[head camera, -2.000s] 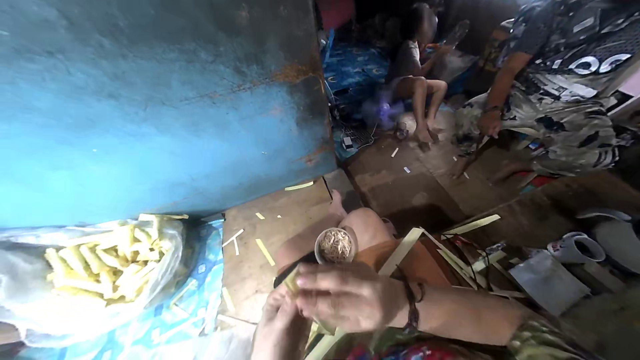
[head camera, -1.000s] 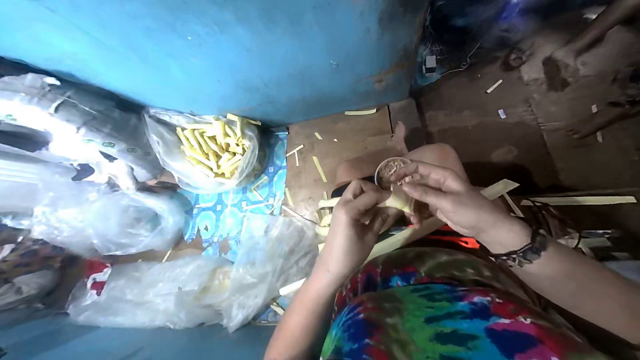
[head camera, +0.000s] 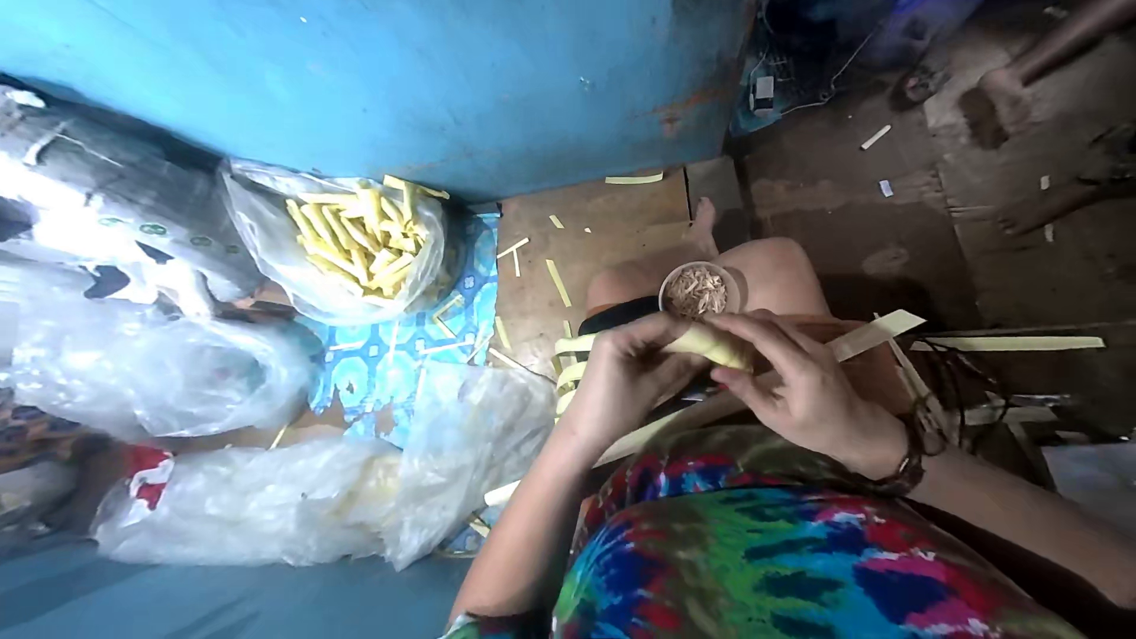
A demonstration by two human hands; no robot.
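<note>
Both hands hold one pale yellow rolled leaf piece [head camera: 713,344] in front of my lap. My left hand [head camera: 626,373] grips its left end, with curled yellow strips [head camera: 572,368] beside the wrist. The fingers and thumb of my right hand [head camera: 803,390] close around its right end; a dark bracelet is on that wrist. Just beyond the hands, a round cup of brown shreds [head camera: 698,291] stands between my bare legs. Long pale strips [head camera: 879,333] lie beside and beneath the right hand.
A clear plastic bag of yellow rolls [head camera: 359,235] stands at left on a blue patterned sheet [head camera: 355,355]. More clear plastic bags [head camera: 257,501] lie nearer me. A blue wall [head camera: 426,80] rises ahead. Strip scraps lie on the brown floor [head camera: 603,222]; another person's foot [head camera: 1003,98] is at upper right.
The view has swung down and left since two seconds ago. Both hands stay together in front of the cup; the roll between them now shows more fully than one second ago.
</note>
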